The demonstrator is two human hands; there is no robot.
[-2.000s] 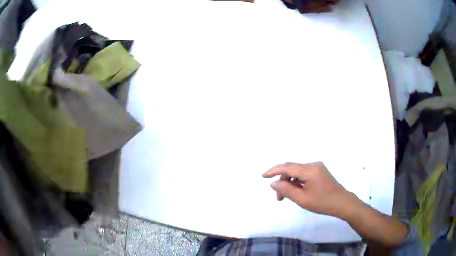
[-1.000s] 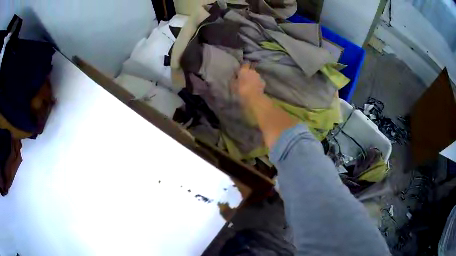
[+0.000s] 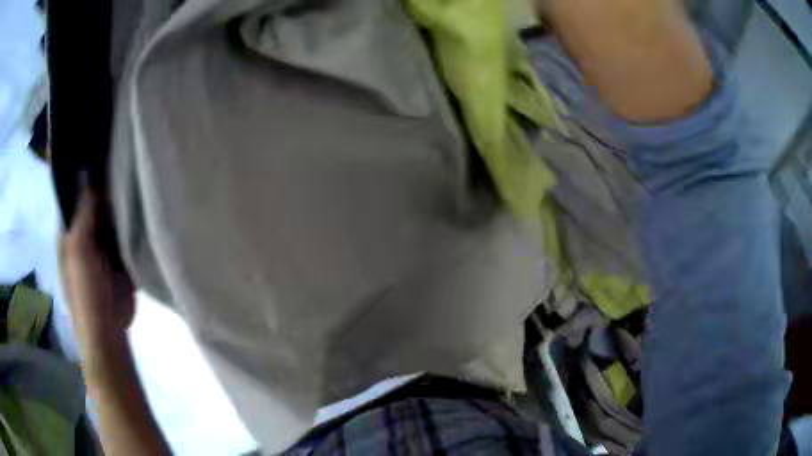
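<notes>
A large grey garment (image 3: 303, 178) hangs in front of me and fills the middle of the head view. A lime part (image 3: 490, 107) runs down its right side and a near-black panel (image 3: 80, 98) stands along its left edge. My left hand (image 3: 96, 267) grips the garment at that dark left edge, its fingers partly behind the cloth. My right forearm and blue-grey sleeve reach up at the right; the right hand is cut off by the top edge, so its fingers do not show.
The white table (image 3: 182, 383) shows below and left of the garment. A grey and lime pile (image 3: 36, 383) lies at the lower left. More grey and lime pieces (image 3: 596, 214) are at the right, above a white bin edge (image 3: 561, 392). My checked clothing is at the bottom.
My right hand was on the right garment pile and is now out of the top of the picture. The grey garment is now held up over the table, with my left hand on it.
</notes>
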